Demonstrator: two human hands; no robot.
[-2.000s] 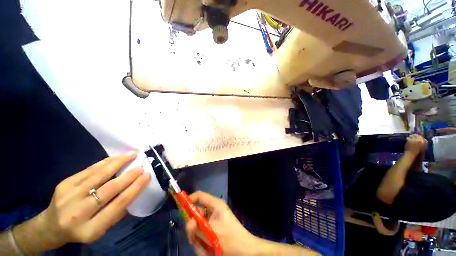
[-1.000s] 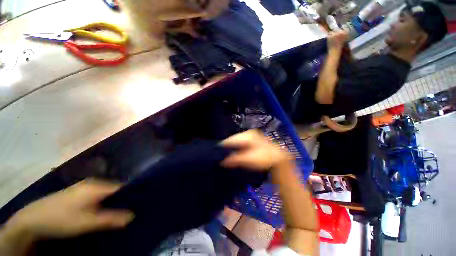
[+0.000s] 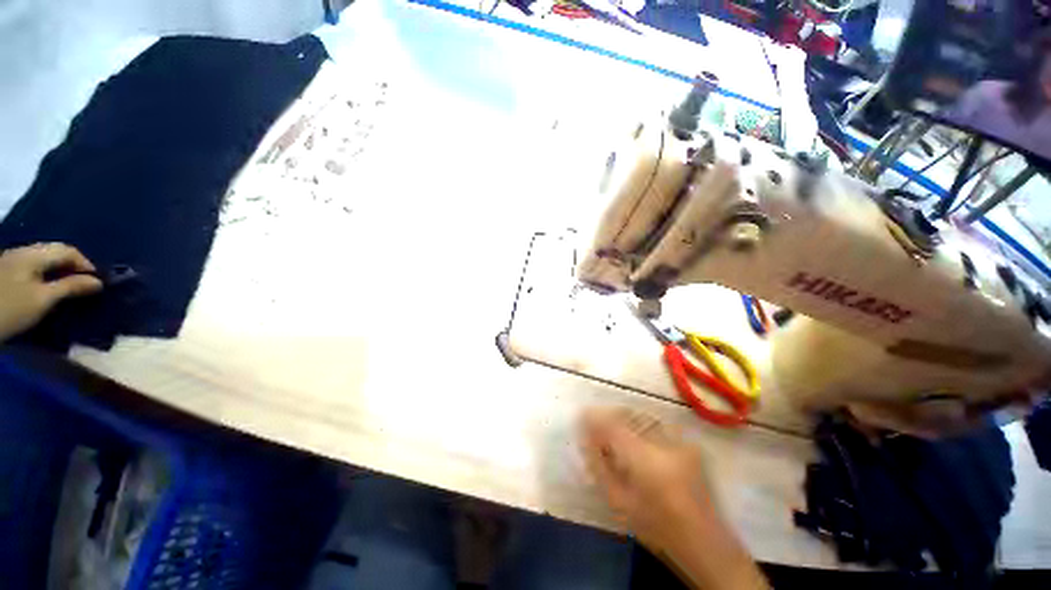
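Note:
A stack of dark navy panels (image 3: 150,150) lies at the left of the pale table. My left hand (image 3: 52,286) is at the left edge of the picture, its fingertips on the stack's near part; I cannot tell if it grips a panel. My right hand (image 3: 645,473) is blurred, over the table's front edge below the scissors, with nothing seen in it. The scissors (image 3: 705,375), with red and yellow handles, lie on the machine base, their blades pointing to the needle area. The cream HIKARI machine (image 3: 795,265) stands at the right.
A pile of small dark cut pieces (image 3: 910,496) lies right of the machine base. A blue plastic crate (image 3: 190,519) is below the table edge at the left. Dark scraps dot the table behind. A screen (image 3: 991,81) is at the upper right.
The view has swung left to the panel stack. The dark cloth that both hands held is out of them and not seen apart from the stack. The scissors, cutting earlier, lie on the machine base.

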